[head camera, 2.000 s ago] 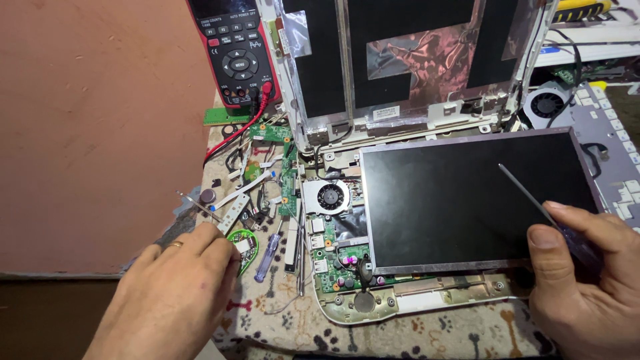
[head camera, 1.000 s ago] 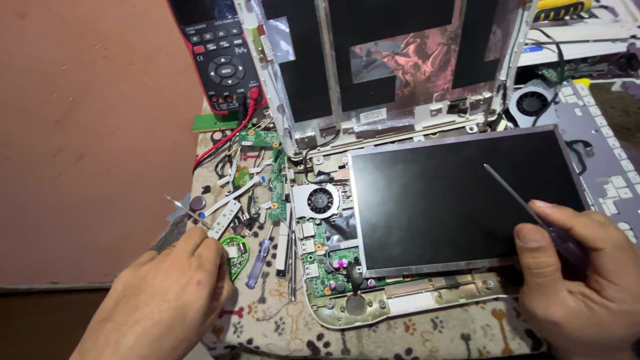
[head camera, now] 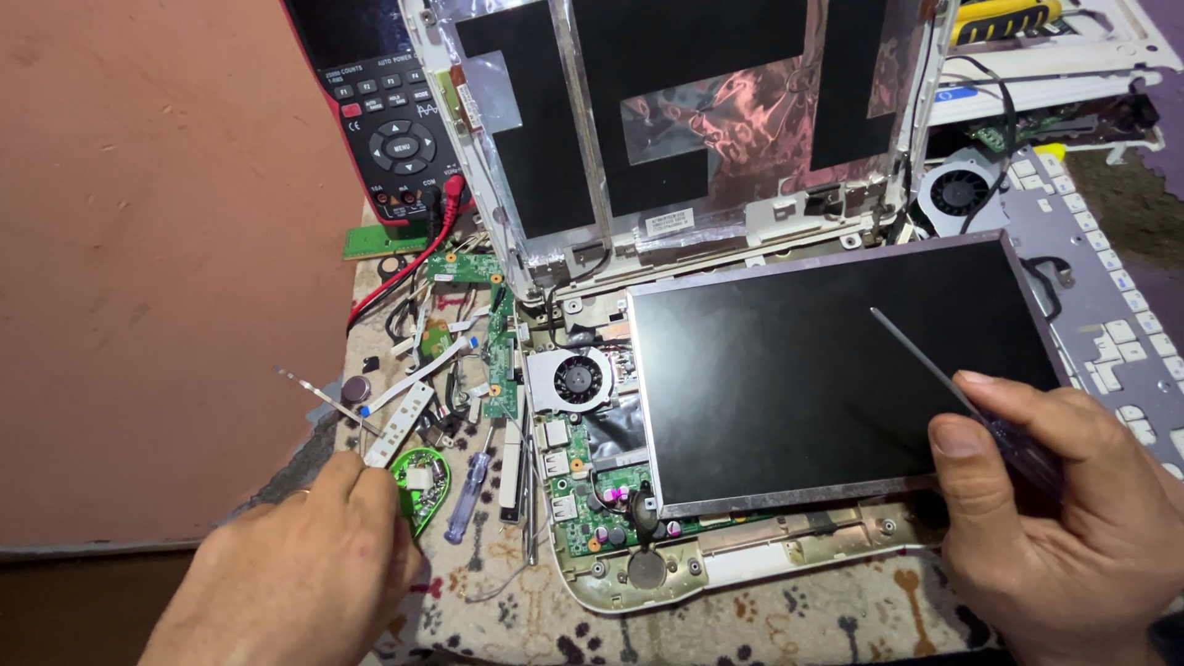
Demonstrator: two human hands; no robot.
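My right hand (head camera: 1045, 490) holds a screwdriver (head camera: 920, 356) by its translucent purple handle, the metal shaft pointing up and left over a bare LCD panel (head camera: 814, 388). That panel lies on an opened laptop base (head camera: 647, 573) with a cooling fan (head camera: 578, 377) and a green circuit board (head camera: 587, 518) at its left. My left hand (head camera: 314, 555) rests beside a green dish of small screws (head camera: 430, 486); its fingertips are hidden, so whether it holds anything cannot be told. Near its fingers lie a thin metal tool (head camera: 319, 396) and a perforated metal strip (head camera: 402, 421).
The laptop lid (head camera: 703, 120) stands raised behind the panel. A multimeter (head camera: 393, 120) with red and black leads stands at the back left. Cables, circuit boards and a small screwdriver (head camera: 469, 490) lie left of the base. At right are a keyboard part (head camera: 1091, 268) and another fan (head camera: 962, 190).
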